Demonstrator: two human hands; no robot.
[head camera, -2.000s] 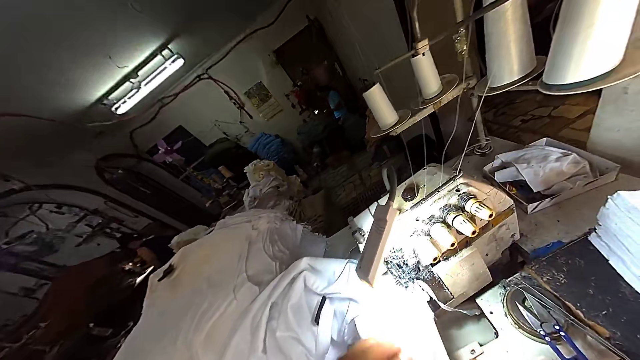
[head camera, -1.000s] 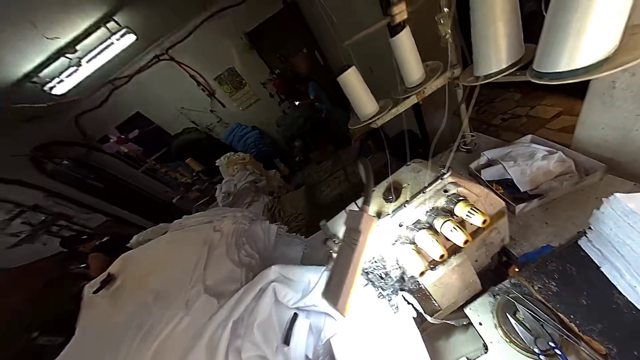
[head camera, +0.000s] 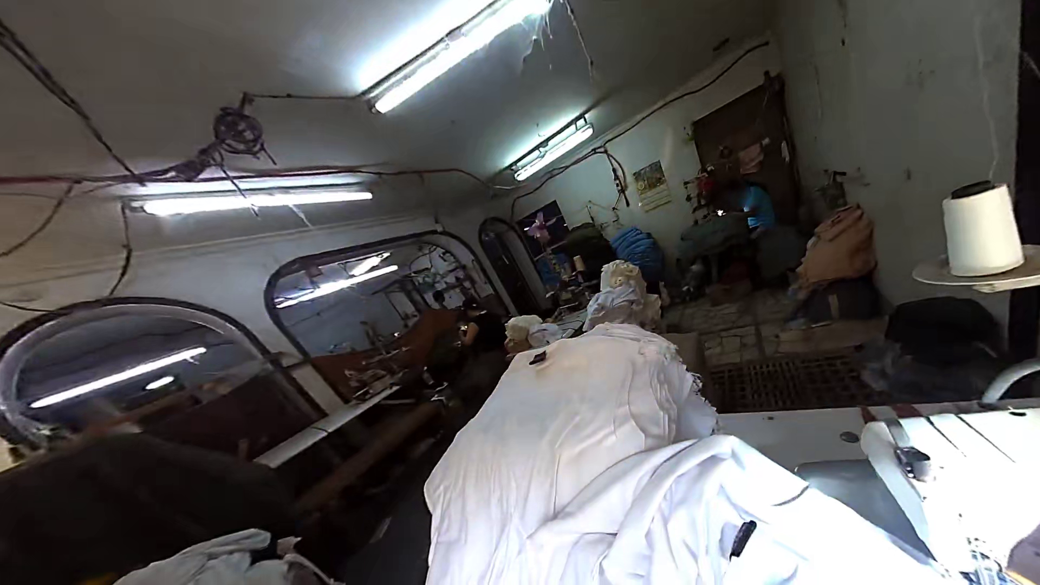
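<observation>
A heap of white fabric pieces (head camera: 569, 422) fills the lower middle, with a looser white cloth (head camera: 699, 504) draped over its near side. One small dark clip-like piece (head camera: 538, 357) lies on top of the heap and a dark tab (head camera: 743, 538) on the near cloth. At the lower right, the brightly lit head of a sewing machine (head camera: 951, 463) stands beside the cloth. A blurred sliver at the right edge near the machine's base may be part of my right hand (head camera: 1027, 554); what it touches is hidden. My left hand is out of view.
A white thread cone (head camera: 981, 231) stands on a holder at the right. More cloth (head camera: 211, 561) lies at the lower left. A person (head camera: 479, 329) sits beyond the heap on the left; another in blue (head camera: 757, 205) is at the back. Filled sacks (head camera: 837, 244) stand by the wall.
The view has swung far to the left, so the thread tensioners, scissors and box of cloth seen earlier are out of frame. The fingers at the bottom edge two seconds ago no longer show there.
</observation>
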